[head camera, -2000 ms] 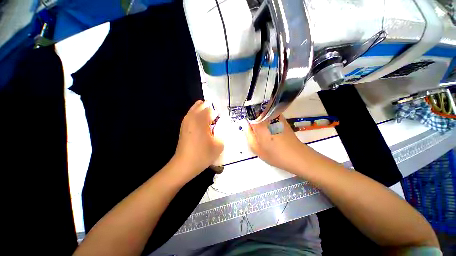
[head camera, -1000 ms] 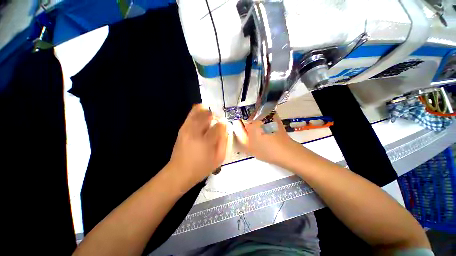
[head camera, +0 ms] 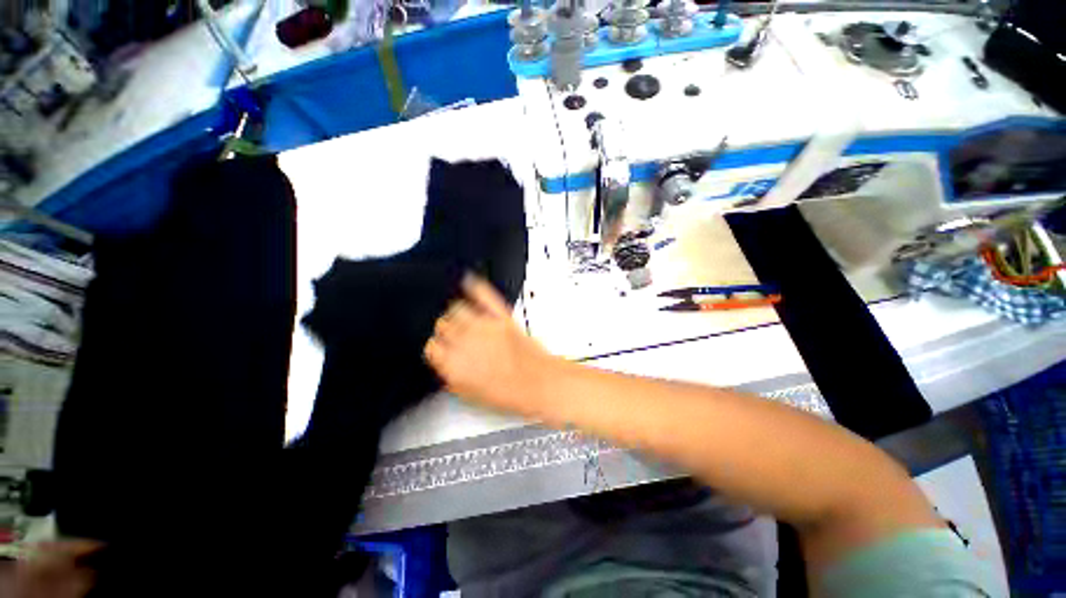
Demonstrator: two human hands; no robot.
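A black cut panel (head camera: pixel 386 292) lies bunched on the white table left of the sewing machine's needle area (head camera: pixel 596 263). My right hand (head camera: pixel 485 350) is over the panel's right edge, fingers bent, index finger forward; whether it grips the cloth is unclear. My left hand (head camera: pixel 53 570) is blurred and cut off at the bottom left corner, beside the dark cloth; its fingers are hidden. Another large black panel (head camera: pixel 187 315) lies at the left and runs down to the lower edge. No cloth shows under the presser foot.
Orange and dark blue snips (head camera: pixel 719 300) lie right of the needle area. A black strip (head camera: pixel 830 315) crosses the table beyond them. A checked cloth (head camera: pixel 988 292) is at the right end. A ruler tape (head camera: pixel 514 458) runs along the front edge. Blue basket (head camera: pixel 1029 456) at lower right.
The view has shifted back, showing more of the machine top. Both hands have left the needle area: the right moved left onto the panel, the left down to the corner. The panel is now bunched.
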